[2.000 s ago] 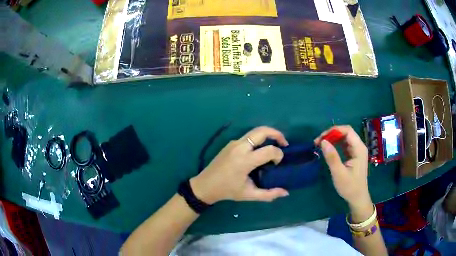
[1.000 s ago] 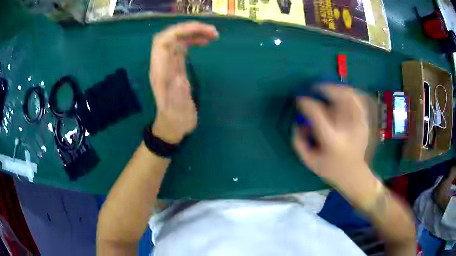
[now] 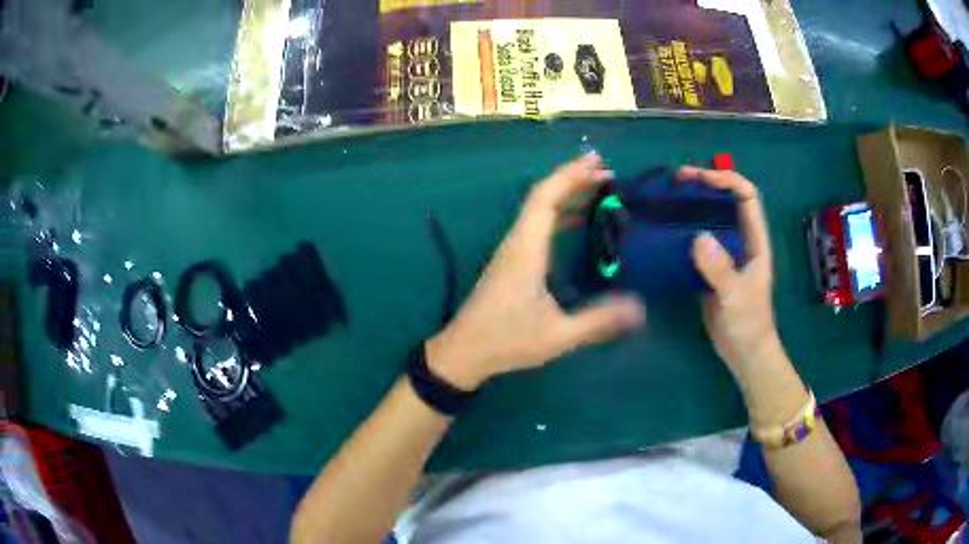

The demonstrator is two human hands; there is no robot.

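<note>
A dark blue speaker [image 3: 675, 239] is held over the green bench, lying sideways. Its left end shows a lit green ring [image 3: 609, 236]. My right hand [image 3: 733, 266] grips the speaker's right part, with the thumb on its near side. My left hand [image 3: 542, 287] is spread around the ring end, thumb and fingers apart; it is blurred, and whether it touches the speaker is unclear. A small red piece [image 3: 724, 162] shows just beyond my right hand, partly hidden. A thin black lead [image 3: 442, 266] lies left of the speaker.
A printed carton [image 3: 542, 66] lies along the back. At right are a small device with a lit screen [image 3: 850, 253] and a cardboard tray [image 3: 898, 239]. At left are black rings [image 3: 206, 300], dark ridged pads [image 3: 292, 303] and plastic scraps. A red-black object [image 3: 933, 53] is far right.
The red piece left my right hand and lay on the bench. The speaker moved between both hands, and its end now shows a green ring. My left hand came back beside it. The view shifted.
</note>
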